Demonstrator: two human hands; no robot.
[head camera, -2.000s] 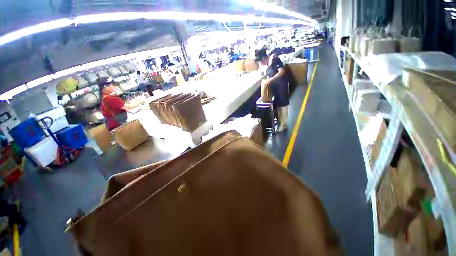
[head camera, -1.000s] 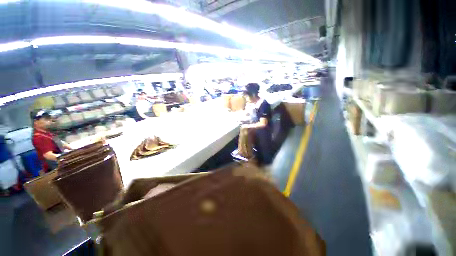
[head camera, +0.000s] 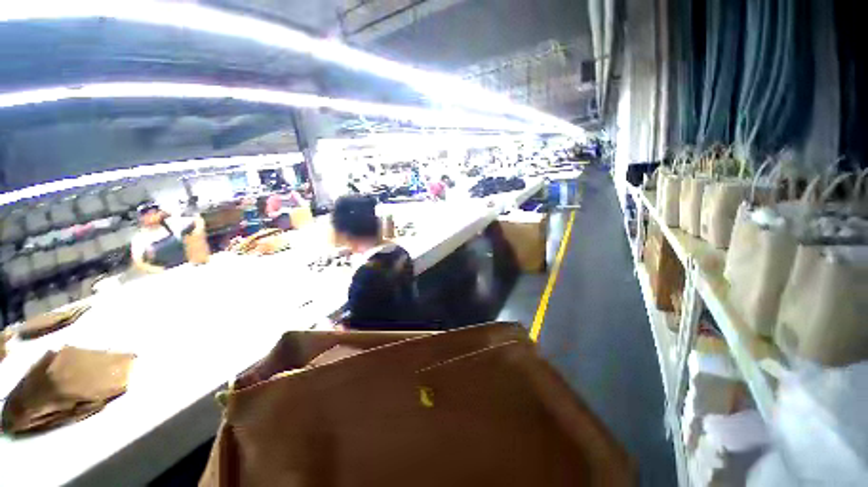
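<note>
A large brown bag (head camera: 428, 428) fills the bottom middle of the view, close in front of me. It stands boxy, with its top edge towards the far end and a small shiny yellowish dot near that edge. Its mouth shows a narrow opening at the upper left. Its lower part is cut off by the picture's edge. Neither my left hand nor my right hand is visible; whatever holds the bag is hidden or out of the picture.
A long white table (head camera: 205, 314) runs along the left, with brown bag pieces (head camera: 71, 385) on it. A dark-clothed person (head camera: 379, 276) is just ahead beside it. A carton (head camera: 523, 238) stands beyond. Shelves (head camera: 709, 276) with beige bags (head camera: 761, 252) line the right of the aisle (head camera: 600, 333).
The view has moved forward along the aisle. The dark-clothed person is nearer and further left. The upright brown stack has left the view, and beige bags now show on the right shelf.
</note>
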